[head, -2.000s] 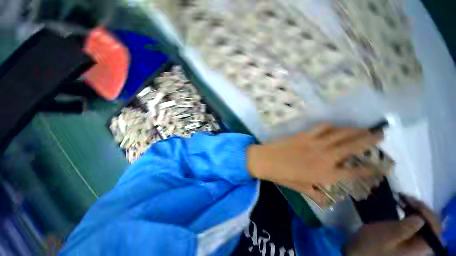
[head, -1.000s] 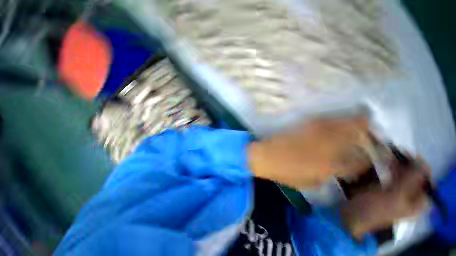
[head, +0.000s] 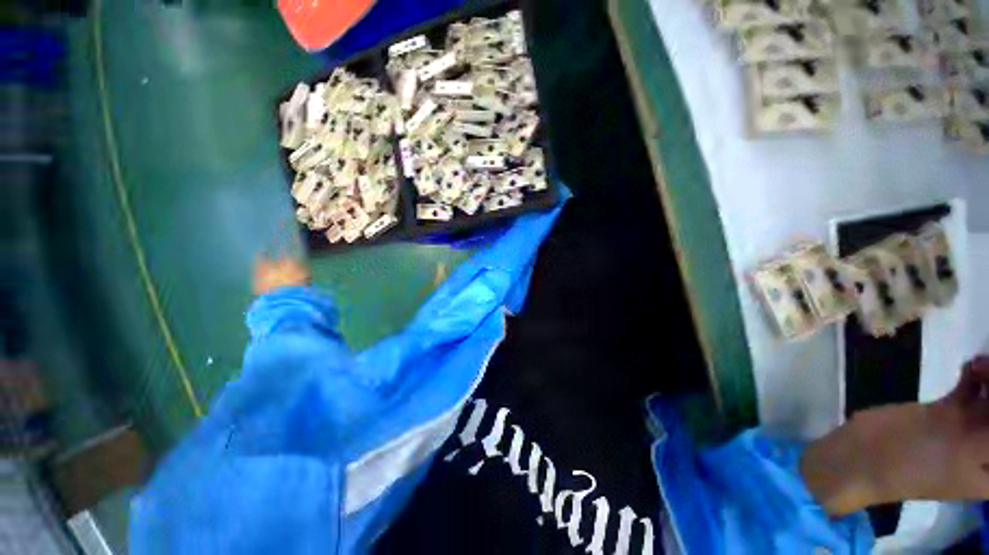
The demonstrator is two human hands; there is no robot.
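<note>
Beige housings [head: 797,291] with dark fittings lie side by side in a short row across a black sheet [head: 884,374] on white backing paper [head: 947,336]. My right hand [head: 911,455] is low at the right, over the lower end of the sheet. Its fingers are cut off by the picture's edge, so its grip is unclear. My left hand [head: 280,273] is small and blurred beside the lower left corner of a black divided tray [head: 406,217]. The tray is full of jumbled beige housings [head: 466,130]. What the left hand holds cannot be seen.
More housings [head: 797,76] stand in rows on the pale bench [head: 748,195] at the upper right. The green bench edge [head: 689,233] runs down between bench and tray. An orange-red patch [head: 323,20] and blue material [head: 396,27] are behind the tray. A brown box [head: 103,472] is at lower left.
The view has swung left toward the tray. My left hand has left the bench and the housings near my right hand, and is now beside the tray. A row of housings lies on the black sheet.
</note>
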